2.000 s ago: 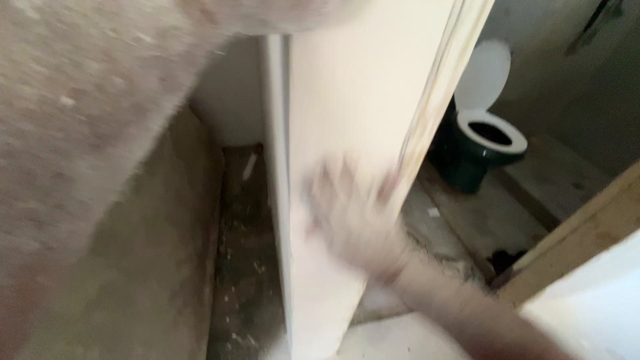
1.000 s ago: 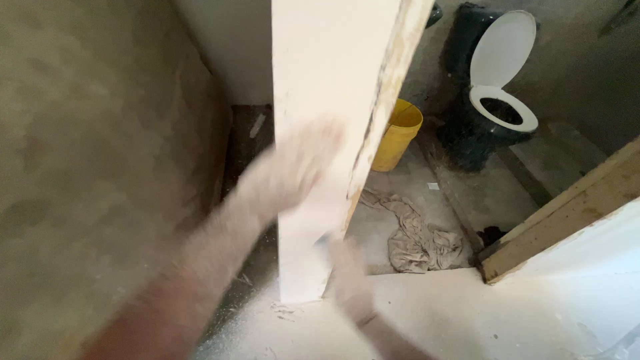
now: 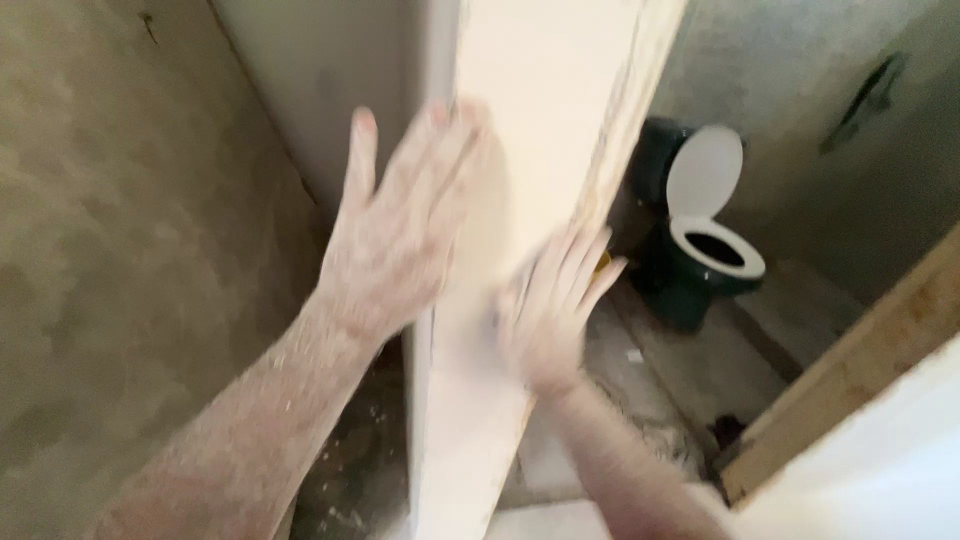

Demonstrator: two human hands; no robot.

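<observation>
A narrow, whitish wall end (image 3: 540, 97) rises through the middle of the head view, with a rough, cracked edge strip along its right side. My left hand (image 3: 397, 232) is at its left edge, fingers pointing up and thumb apart, with nothing seen in it. Lower and to the right, my right hand (image 3: 559, 307) lies with extended fingers over the face and right edge of the wall end. A dark, blurred patch shows beside its thumb side; whether it is a shadow or something thin under the palm, I cannot tell. Pale dust coats my left hand and forearm.
On the right stands a dark green toilet (image 3: 682, 292) with its white lid (image 3: 705, 172) raised. A wooden door frame piece (image 3: 847, 375) crosses the lower right. Part of a yellow bucket (image 3: 602, 262) and a blurred cloth (image 3: 667, 442) show behind my right hand and forearm. A bare plastered wall (image 3: 135, 225) fills the left.
Since one second ago, my left hand has moved from the wall end's face to its left edge. My right hand is higher on the wall end, with its fingers extended. The view has shifted.
</observation>
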